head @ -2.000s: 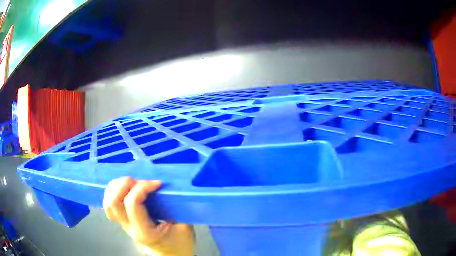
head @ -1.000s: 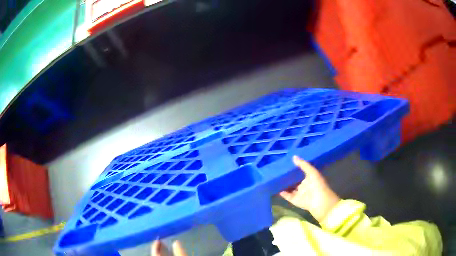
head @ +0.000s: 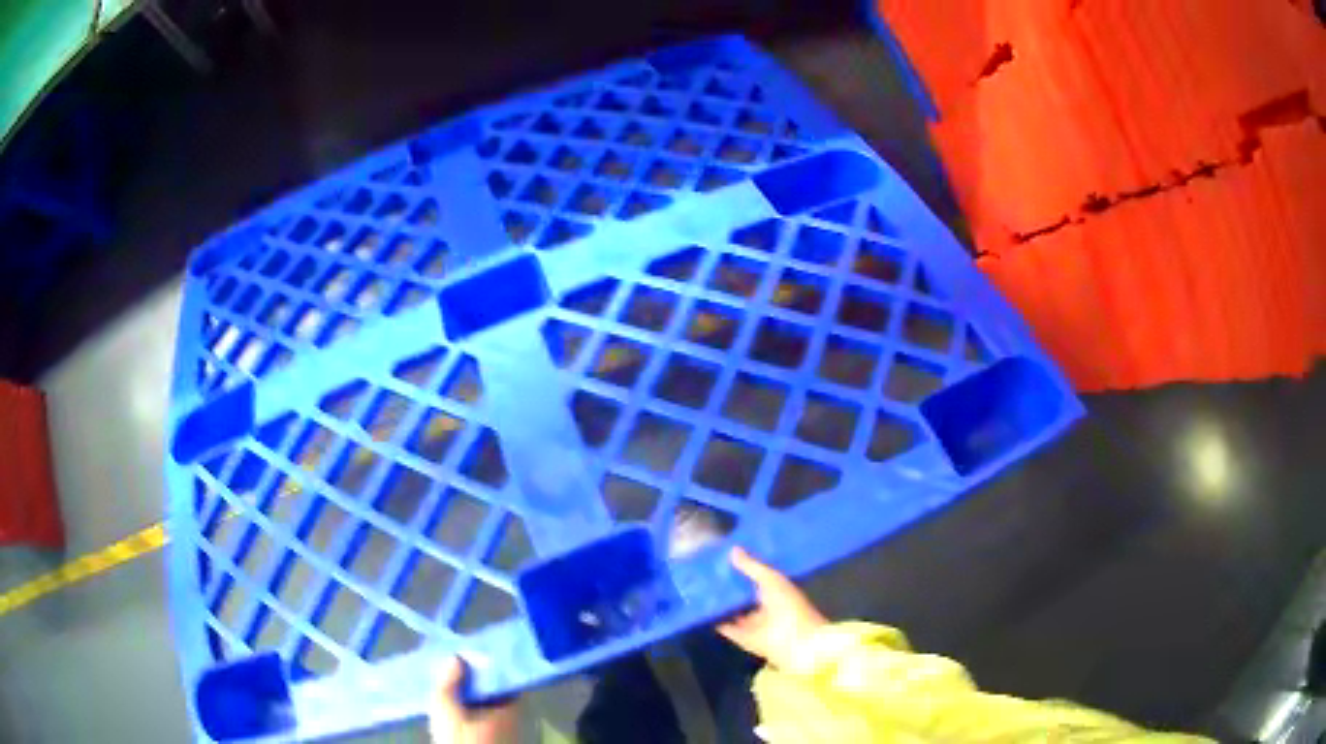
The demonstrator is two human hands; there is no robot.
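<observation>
A bright blue plastic pallet (head: 509,378) with a lattice deck and hollow feet fills the middle of the view, deck side towards me. The floor shows through its openings. My left hand (head: 473,715) holds the near edge left of the middle near foot; it is partly cut off by the bottom edge, and its fingers are mostly hidden under the rim. My right hand (head: 775,611), in a yellow-green sleeve, grips the near edge just right of that foot, thumb on top.
A large red-orange stack (head: 1149,218) stands at the upper right, near the pallet's right edge. Another red-orange stack (head: 26,465) is at the left rim. A yellow floor line (head: 95,567) runs at lower left. A green bench top (head: 51,44) shows at upper left, dark beneath.
The pallet has gone from a flat, edge-on look to showing its whole deck from above. The view has turned down and towards the right-hand stack. Both hands remain on the near edge.
</observation>
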